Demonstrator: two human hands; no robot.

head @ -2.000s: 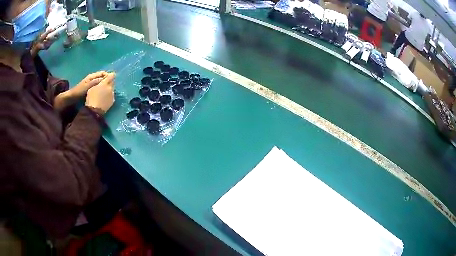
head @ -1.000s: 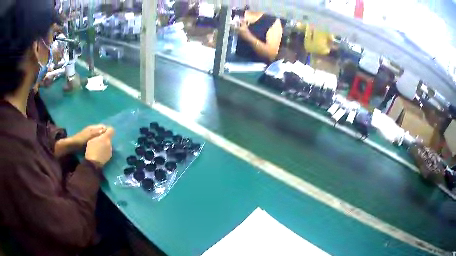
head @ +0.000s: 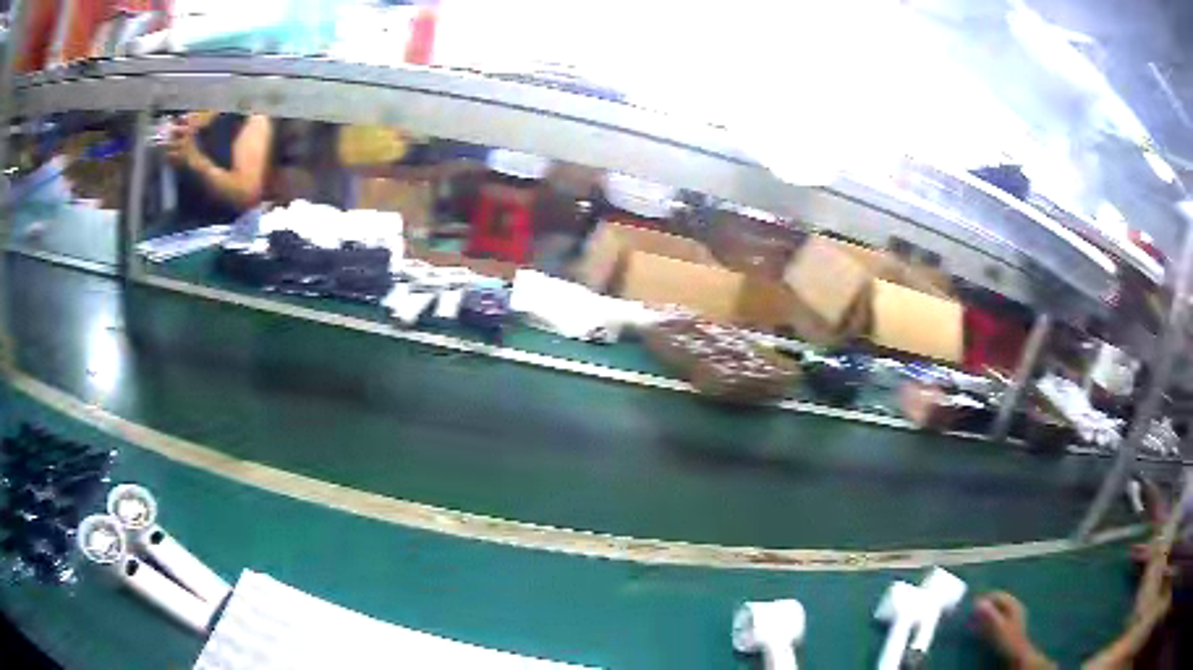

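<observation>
Neither of my hands is in view. A white sticker sheet stack [head: 314, 635] with faint rows of marks lies at the bottom, cut off by the frame edge. Two white handheld fans [head: 173, 563] lie side by side left of it, round heads pointing up-left and handles towards the sheets. Another white fan [head: 772, 631] is at the bottom right of centre, with its handle cut off. Two more white fans [head: 922, 609] are close together further right. Black round parts [head: 50, 491] on clear plastic are at the far left, blurred.
A pale worn metal edge [head: 523, 530] separates the bench from the dark green conveyor [head: 550, 452]. Another person's hand [head: 1005, 622] and forearm show at lower right. Cartons [head: 680, 282], white and black parts and a person [head: 236, 164] are beyond, below an overhead shelf [head: 523, 115].
The view has swung right. The black parts and sheets now appear further left, the seated neighbour on the left is out of view, and white fans have come into view.
</observation>
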